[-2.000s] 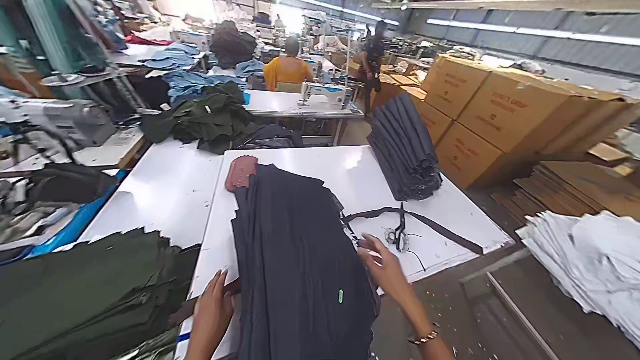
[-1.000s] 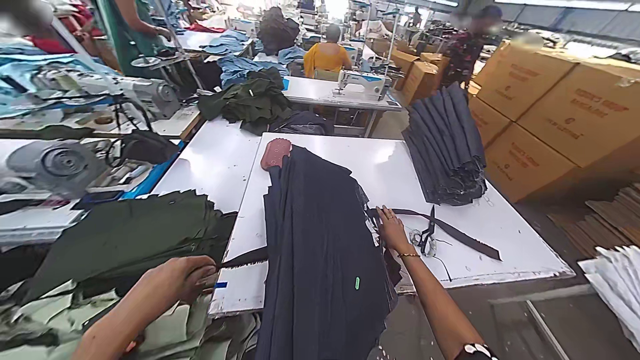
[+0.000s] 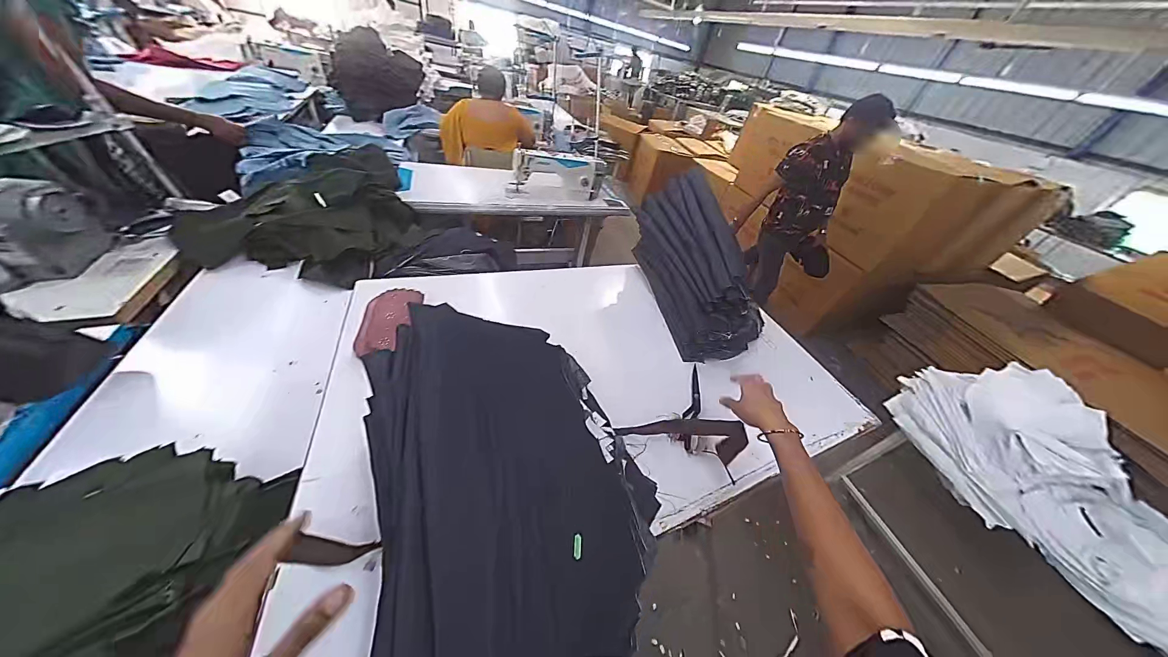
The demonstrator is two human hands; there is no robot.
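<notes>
A stack of dark navy fabric pieces [image 3: 493,474] lies on the white table [image 3: 584,301], a small green mark on it. A dark fabric strip [image 3: 671,427] passes across the table, sticking out on both sides of the stack. My left hand [image 3: 274,584] is at the strip's left end, fingers apart; whether it grips it is unclear. My right hand [image 3: 756,403] hovers past the strip's right end, seemingly empty, fingers partly curled. Black-handled scissors [image 3: 695,392] lie partly under the strip. A pinkish-red patterned item [image 3: 388,319] touches the stack's far left corner.
A folded dark fabric bundle [image 3: 698,265] stands at the table's far right. Dark green pieces [image 3: 119,547] lie at left, white cloth [image 3: 1031,474] at right. A person [image 3: 817,192] walks near cardboard boxes [image 3: 894,219]; another sits by a sewing machine [image 3: 557,172].
My right hand has moved right, away from the stack's edge and past the scissors. The strip's right end now folds back near the scissors. A person has come closer beside the boxes.
</notes>
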